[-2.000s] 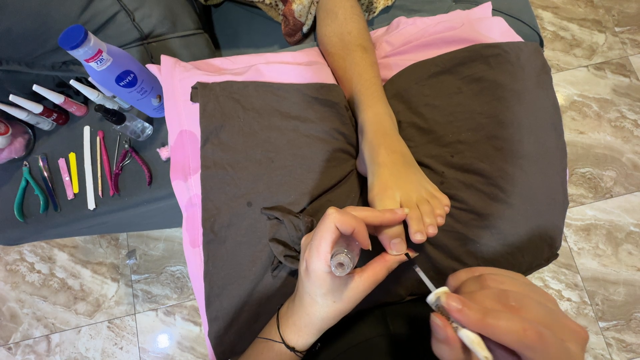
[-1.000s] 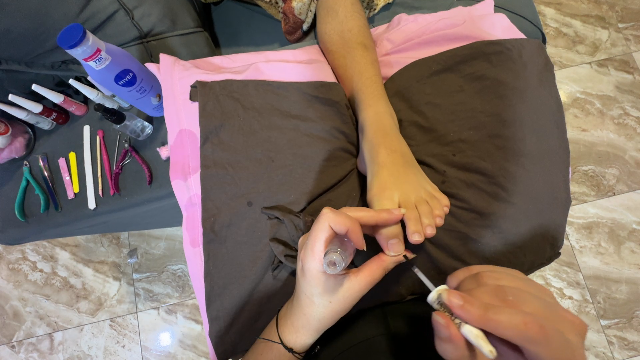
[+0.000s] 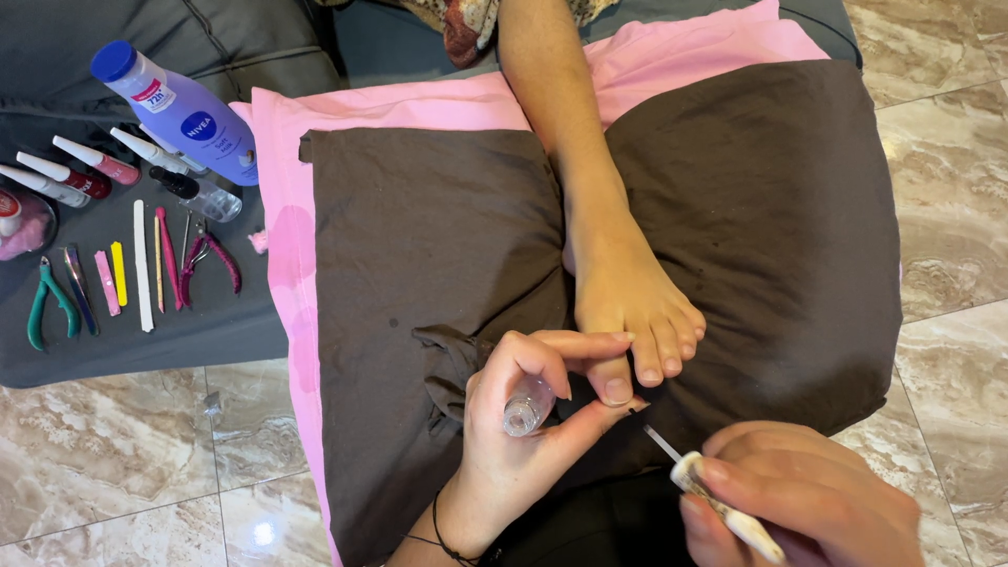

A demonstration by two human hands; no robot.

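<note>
In the head view, another person's bare foot (image 3: 630, 291) rests on a dark brown cloth over a cushion. My left hand (image 3: 520, 425) has a small clear glass bottle (image 3: 528, 405), its open neck toward me, tucked in the curled fingers. Its thumb and a finger also touch the big toe (image 3: 612, 379) from either side. At the lower right, my right hand (image 3: 803, 488) pinches the white cap of a nail polish brush (image 3: 685, 466). The brush's thin stem points up and left toward the big toe, with a small gap between them.
On the dark seat at the left lie green-handled nippers (image 3: 47, 303), nail files (image 3: 142, 266), a cuticle nipper (image 3: 206, 260) and several polish bottles (image 3: 98, 161). A blue lotion bottle (image 3: 185, 118) and a spray bottle (image 3: 201, 193) are beside the pink cloth (image 3: 291, 260).
</note>
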